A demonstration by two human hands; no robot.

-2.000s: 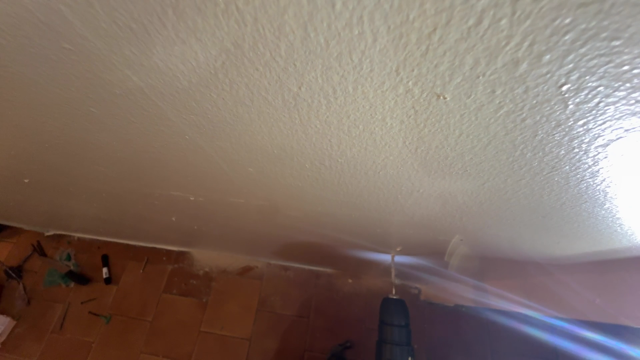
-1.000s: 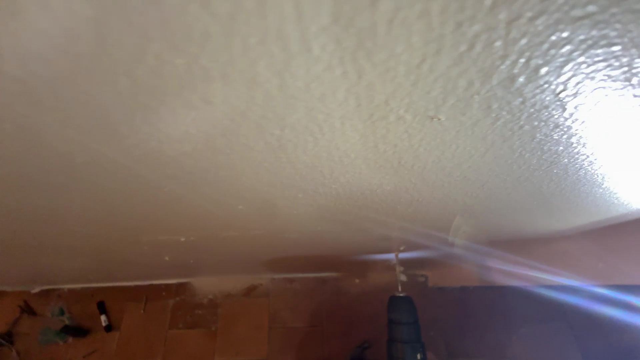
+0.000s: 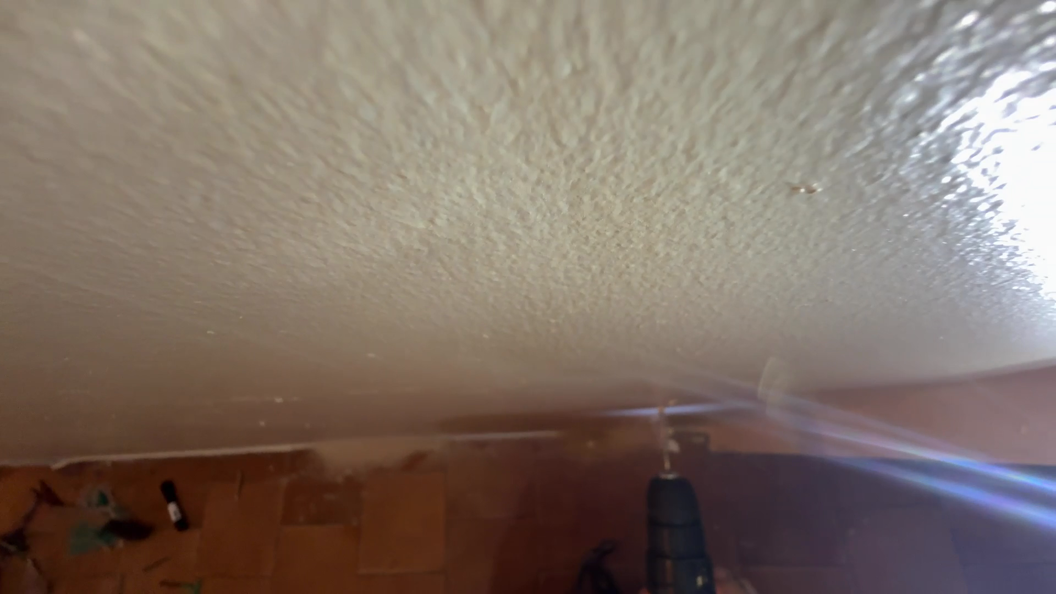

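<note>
A black power drill (image 3: 676,536) points up from the bottom of the view, its chuck towards the wall. Its thin drill bit (image 3: 666,445) meets or nearly meets the textured, pale painted wall (image 3: 528,206); contact is too blurred to tell. Pale dust or debris clings about the bit. A sliver of a hand (image 3: 733,582) shows beside the drill at the bottom edge; which hand it is, and its grip, cannot be told. No other part of my hands is visible.
Below the wall lies a terracotta tile floor (image 3: 404,528). A black cylindrical object (image 3: 174,505) with a white band lies at the left, near green and dark scraps (image 3: 103,528). A dark, blurred object (image 3: 598,569) is left of the drill. Glare covers the wall's right side.
The view has shifted, with the wall now filling more of it and less floor showing. The drill keeps its bit at the low part of the wall.
</note>
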